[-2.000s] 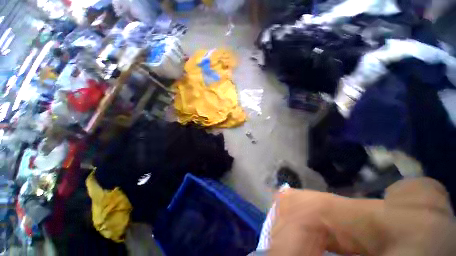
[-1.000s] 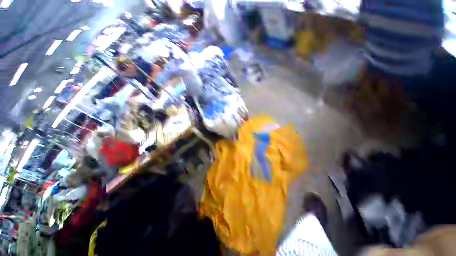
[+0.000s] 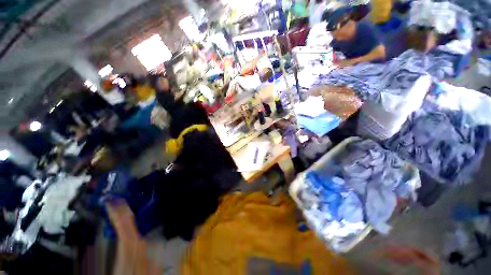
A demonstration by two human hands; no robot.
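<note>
Neither of my hands shows clearly. A blurred skin-coloured strip [image 3: 126, 233] at the lower left may be part of my left arm, but no fingers can be made out. My right hand cannot be found. Nearest in front, a heap of orange-yellow fabric [image 3: 242, 236] lies low in the view, cut off by the bottom edge. Right of it stands a pale crate [image 3: 344, 244] filled with grey-blue garments [image 3: 371, 177] and a bright blue piece [image 3: 331, 198]. The view is tilted and blurred.
A wooden table [image 3: 247, 150] with small items stands mid-view. A person [image 3: 358, 40] in dark clothing sits behind piled grey-blue garments [image 3: 398, 70]. Dark fabric [image 3: 188, 198] is heaped at centre-left. A blurred reddish shape [image 3: 406, 258] lies at the bottom right.
The view has swung and tilted. The yellow fabric now sits at the bottom edge, and the table, garment crate and seated person show. The skin-coloured shape at the lower right has left view.
</note>
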